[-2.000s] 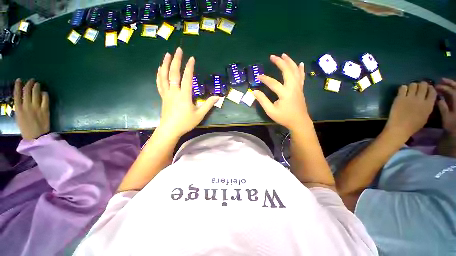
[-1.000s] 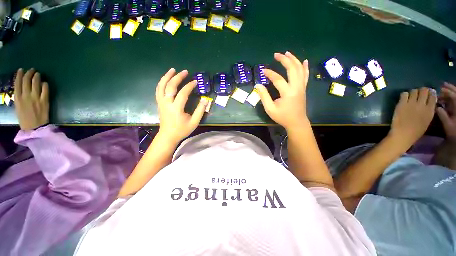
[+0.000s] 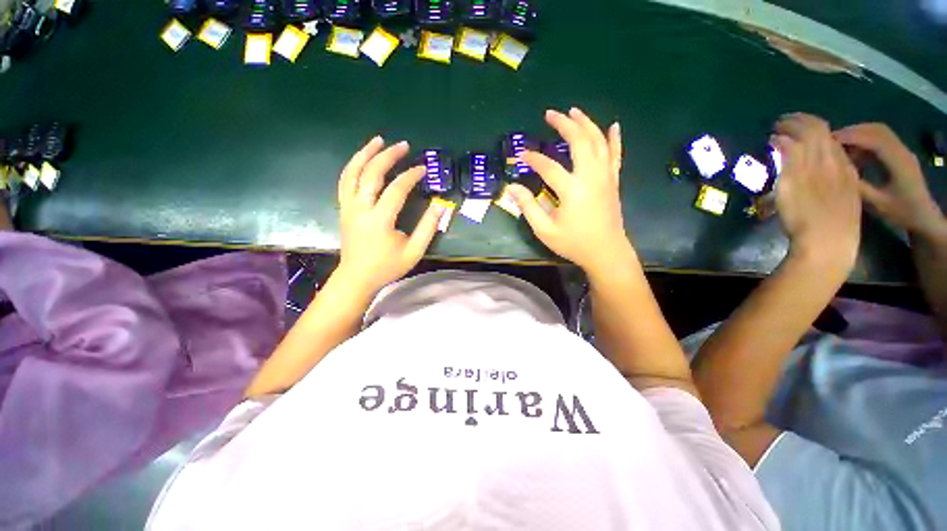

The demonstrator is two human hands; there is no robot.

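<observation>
Four smartwatch modules lie display side up in a short row before me, with purple marks lit; one [image 3: 479,175] is second from left. Silver-white batteries with yellow edges [image 3: 475,210] hang toward me. My left hand [image 3: 380,216] is at the row's left end, index fingertip at the leftmost module's edge and thumb at its battery; whether it grips is unclear. My right hand [image 3: 584,197] has index finger and thumb on the third module [image 3: 515,149] and its battery. It partly covers the fourth module [image 3: 559,154]. Other fingers of both hands are spread.
A longer row of dark modules [image 3: 434,12] lies at upper left, cut by the top edge. White-faced modules [image 3: 707,156] lie at right, partly under a neighbour's hands [image 3: 820,192]. More modules [image 3: 44,140] lie at far left. A pale metal strip curves at upper right.
My right index finger and thumb have shifted left from the fourth module to the third. The right neighbour's hands have reached to the white-faced modules. The left neighbour's hand has left the view.
</observation>
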